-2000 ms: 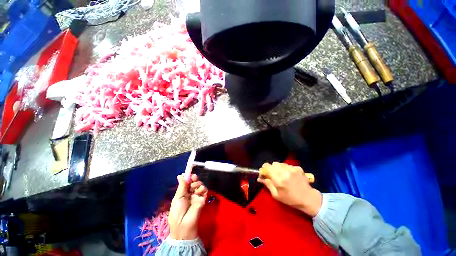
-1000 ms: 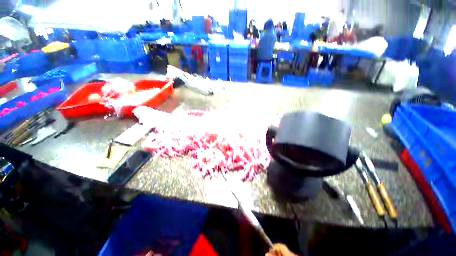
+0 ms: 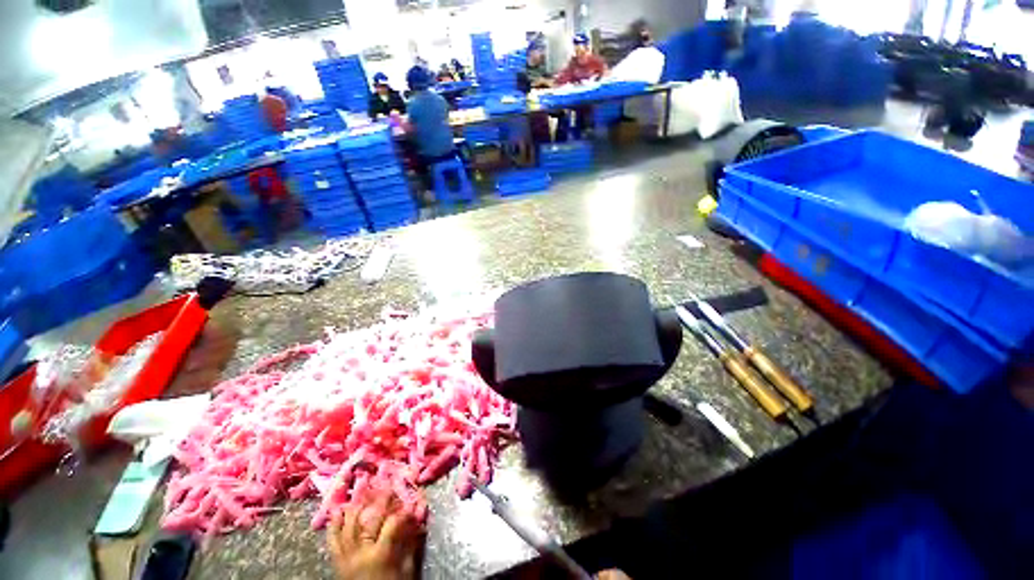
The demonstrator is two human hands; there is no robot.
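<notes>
A loose heap of pink moulded parts (image 3: 329, 414) lies on the speckled bench (image 3: 454, 527). My left hand (image 3: 378, 535) rests palm down at the heap's near edge, its fingertips among the pink parts; whether it grips one cannot be told. My right hand (image 3: 612, 574) is mostly cut off by the bottom edge; only a fingertip shows, at the iron's lower end. The iron (image 3: 524, 530) points up and left, its metal tip near the heap's right end. Its handle is out of view.
A black desk fan (image 3: 578, 351) stands right of the heap. Two spare irons (image 3: 754, 380) and a whitish knife or marker (image 3: 726, 431) lie beyond it. Blue crates (image 3: 862, 249) stand right, a red tray (image 3: 147, 363) left, with a phone (image 3: 168, 557) nearer. People sit behind.
The view has swung right and the heap looks nearer. My left hand has come into view at the heap. The pink part seen earlier in my left fingertips no longer shows.
</notes>
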